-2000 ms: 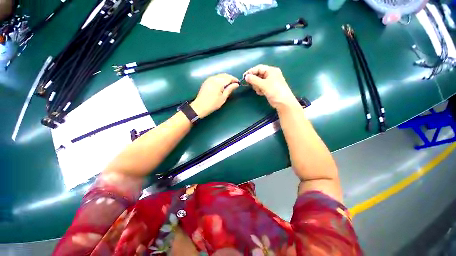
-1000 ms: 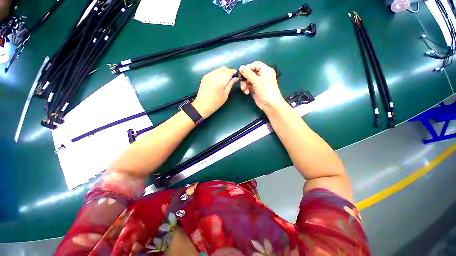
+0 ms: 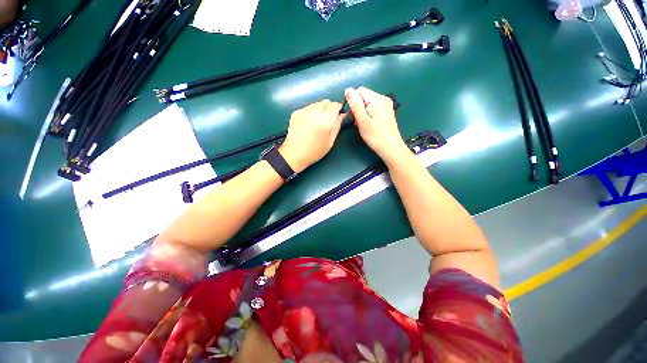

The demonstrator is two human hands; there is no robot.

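Observation:
My left hand (image 3: 312, 131) and my right hand (image 3: 374, 119) meet over the middle of the bench, fingertips almost touching. Both are closed on the end of a black wire harness (image 3: 159, 176), whose sleeved cable runs from my left hand down-left over a white paper sheet (image 3: 131, 220). Only a dark bit shows between the fingertips; its detail is hidden by the fingers. A small black connector (image 3: 187, 191) lies on the sheet's right part, its cable passing under my left forearm. A dark piece shows just right of my right fingers.
Black cables lie along a steel ruler (image 3: 312, 218) at the near edge. Two harnesses (image 3: 305, 65) lie beyond my hands, a thick bundle (image 3: 120, 85) top left, and more harnesses (image 3: 526, 99) at right. A white strip (image 3: 44, 138) lies far left.
Since the earliest frame the view has shifted slightly and a dark piece has appeared right of my right hand. Since one second ago, my left hand has turned and its fingers have curled more tightly.

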